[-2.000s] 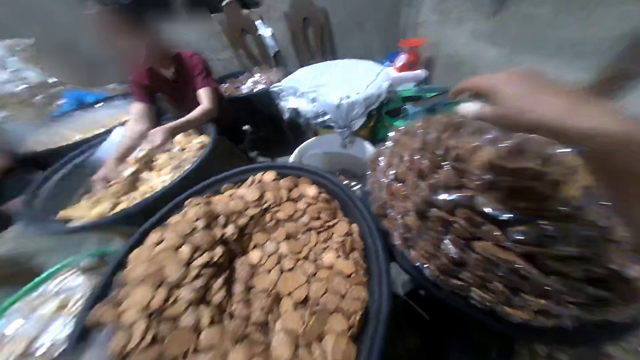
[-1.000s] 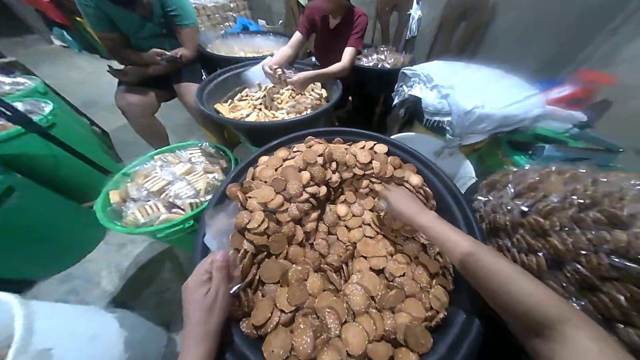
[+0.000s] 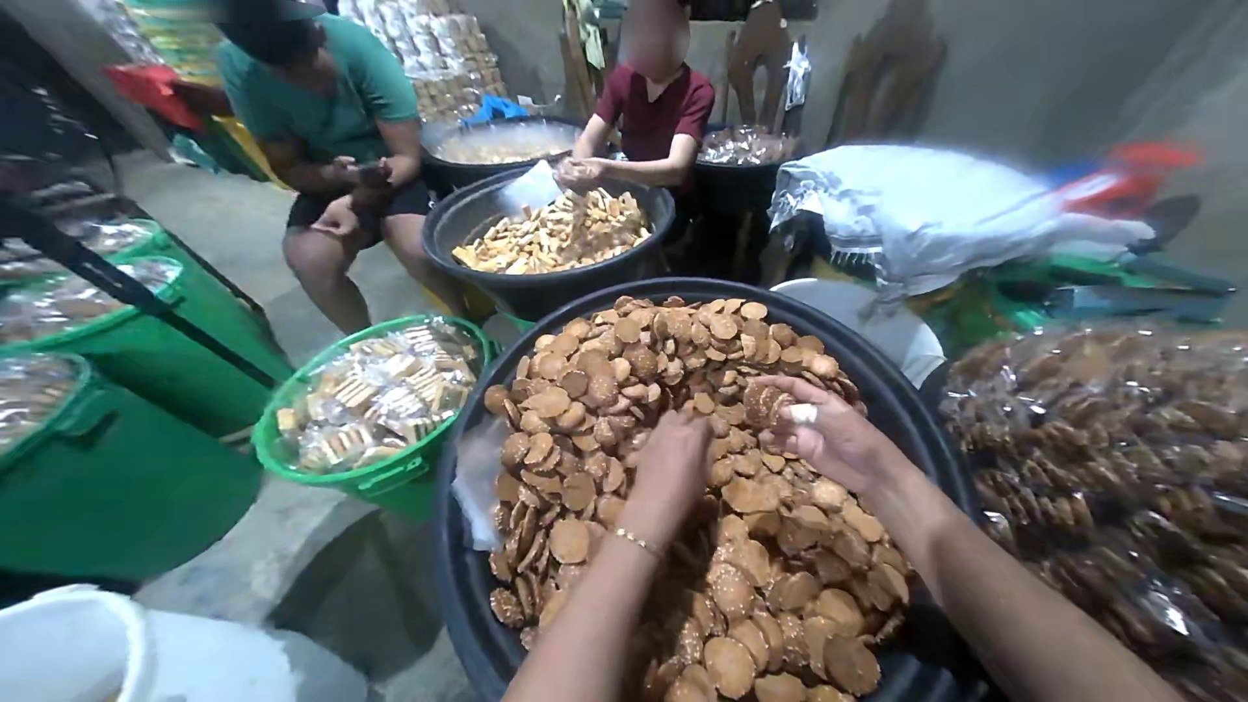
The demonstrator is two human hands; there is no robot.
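A large black tub [image 3: 951, 468] full of round brown cookies [image 3: 741, 575] with pale specks fills the middle of the view. My left hand [image 3: 678, 448], with a thin bracelet at the wrist, reaches down among the cookies; its fingertips are hidden, so its grip does not show. To the right of it, my right hand [image 3: 814, 424] holds several cookies [image 3: 765, 402] between thumb and fingers, and one finger has a white wrap. Clear plastic bags [image 3: 476, 483] lie at the tub's left inner edge.
Bagged brown cookies [image 3: 1121, 487] are heaped at right. Green tubs [image 3: 375, 478] of packed biscuits stand at left, a white bucket [image 3: 136, 634] at lower left. Behind, one person works at a black tub [image 3: 448, 244] of pale biscuit sticks; another sits. A white sack [image 3: 907, 200] lies behind right.
My right hand has moved from the bagged heap into the cookie tub and now holds cookies. My left hand has moved from the tub's left edge to the middle of the cookies.
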